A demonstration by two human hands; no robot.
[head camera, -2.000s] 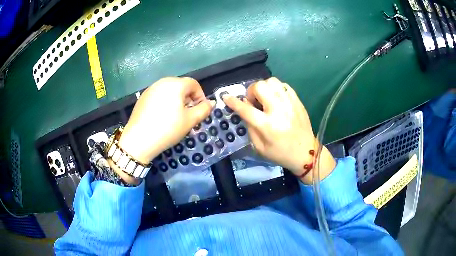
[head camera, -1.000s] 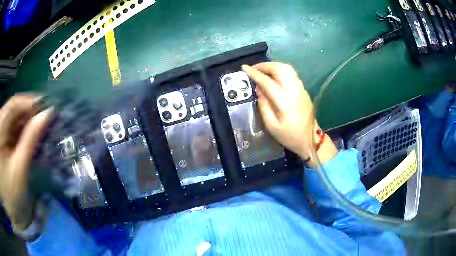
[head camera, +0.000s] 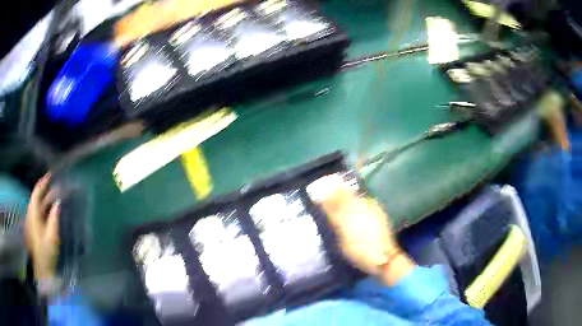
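The head view is badly blurred. A black foam tray lies in front of me with four phone units in its slots; one is the middle-right phone unit. My right hand is over the top of the rightmost phone unit, by its pale camera block; its fingertips are too blurred to tell whether they hold anything. My left hand is raised at the far left, away from the tray. A dim dark patch is beside it, but I cannot tell whether the hand holds it.
Another tray of phone units stands at the back left, near a blue crate. A cream strip and yellow tape lie behind my tray. More dark units, an air hose fitting, a parts bin and another person's arm are right.
The view has shifted, so the bench's back shows and the tray sits lower. My left hand has left the phones with the dotted sheet. My right hand stays at the rightmost phone unit.
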